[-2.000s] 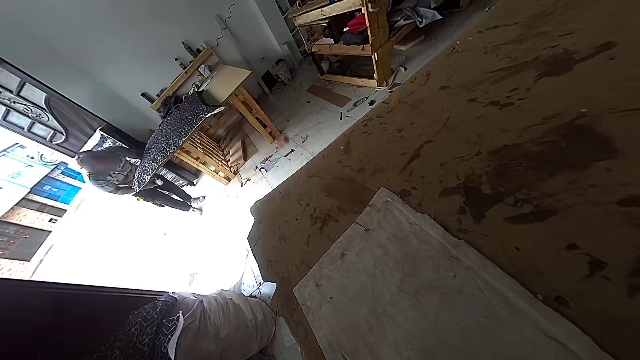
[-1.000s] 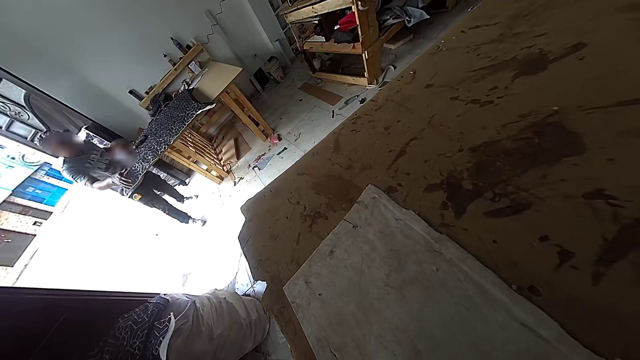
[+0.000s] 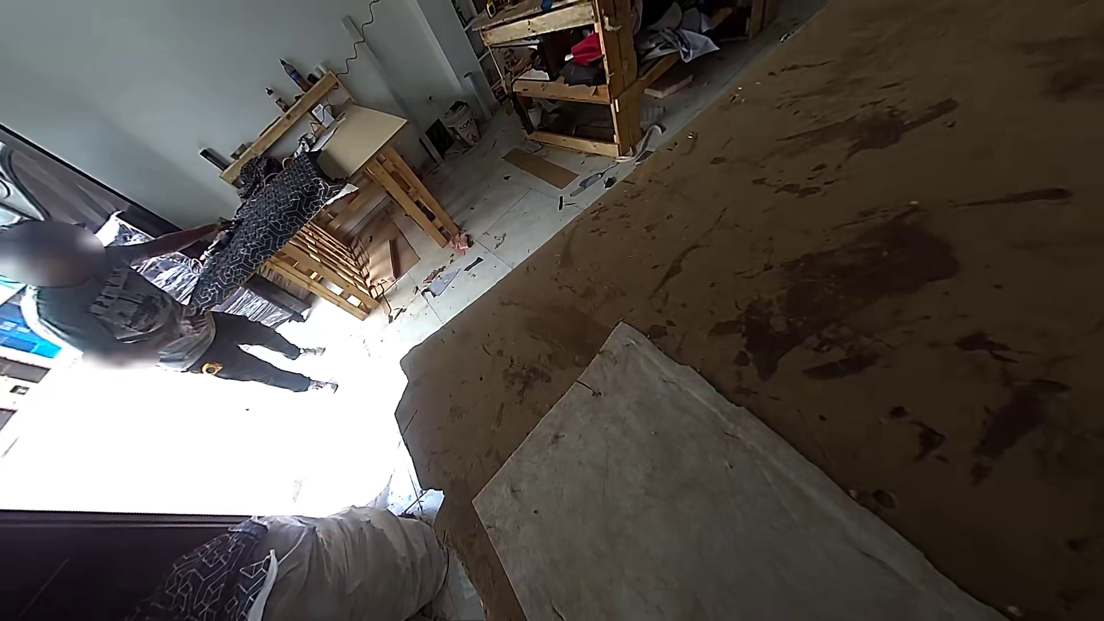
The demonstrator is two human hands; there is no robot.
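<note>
Neither my left hand nor my right hand shows in the head view. A worn, pale grey sheet (image 3: 681, 500) lies flat at the bottom centre, on a large brown tabletop (image 3: 655, 250) with dark stains. The sheet's material cannot be told for sure. One corner of it points up toward the middle of the view, with a small dark thread-like mark near its left edge. What my hands hold or touch is hidden.
At the left a person (image 3: 129, 302) stands by a wooden workbench (image 3: 366, 138), touching dark patterned fabric (image 3: 276, 216). A wooden shelf unit (image 3: 617, 86) stands behind. A bulging pale sack (image 3: 354, 561) sits lower left. Scraps litter the floor (image 3: 509, 207).
The person at the left now stands more upright, apart from the second figure seen there one second ago, with an arm stretched to the patterned fabric. The sheet has not plainly moved.
</note>
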